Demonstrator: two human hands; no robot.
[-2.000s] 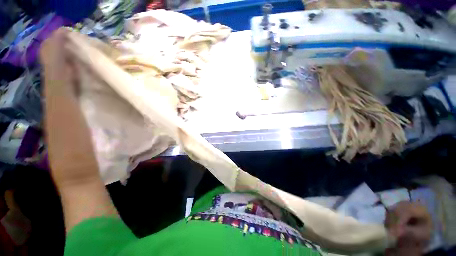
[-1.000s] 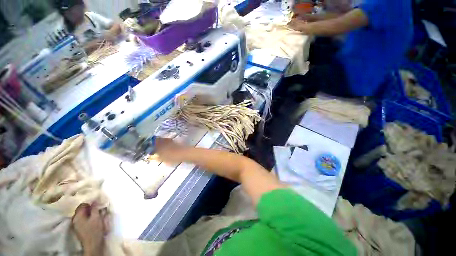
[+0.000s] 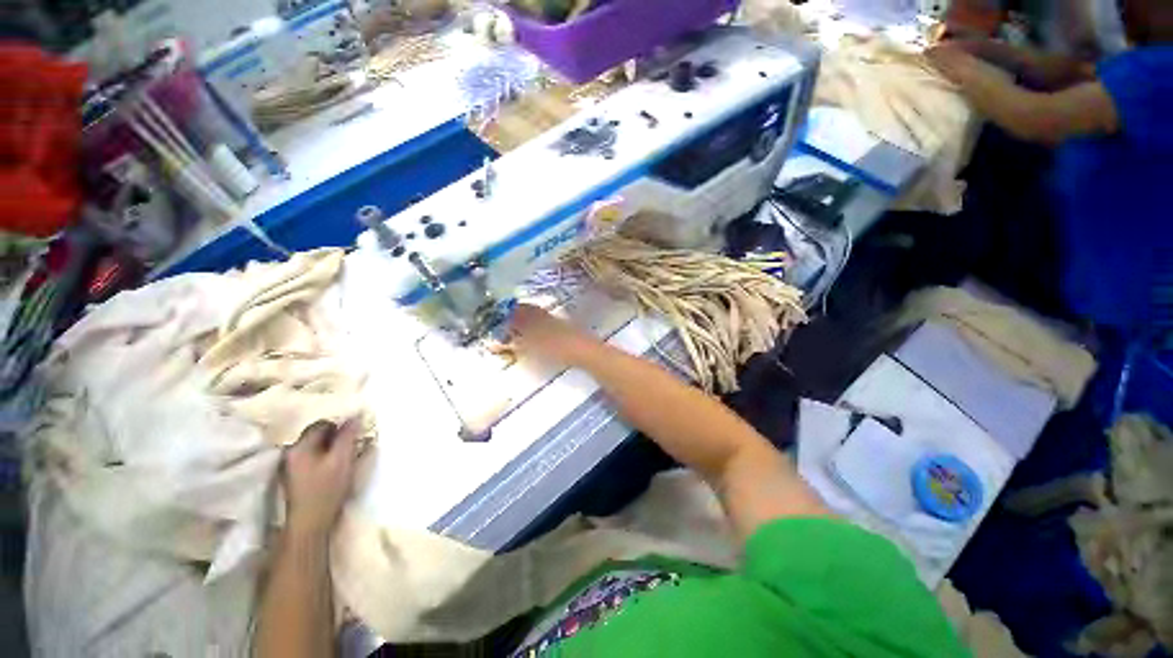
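Cream garment cloth (image 3: 154,424) is heaped on the table left of the white sewing machine (image 3: 579,167). My left hand (image 3: 322,463) rests on the cloth's right edge with fingers curled; cloth appears pinched at the fingertips. My right hand (image 3: 540,337) is at the presser foot and needle (image 3: 482,321), right of them. Its fingertips are blurred, and I cannot tell if they hold anything. A long cream fabric band (image 3: 437,585) runs from near my left hand across my lap.
Beige fabric strips (image 3: 701,302) hang by the machine. Papers (image 3: 888,450) and a round blue tin (image 3: 945,487) lie on the right stand. A blue trough (image 3: 322,199) and purple tray (image 3: 618,39) are behind. Another person's arm (image 3: 1042,109) is at upper right.
Since the earliest frame, the band has come down from my raised left hand and my right hand has moved to the needle area. In the last second, the view shifted left; both hands stay similarly placed.
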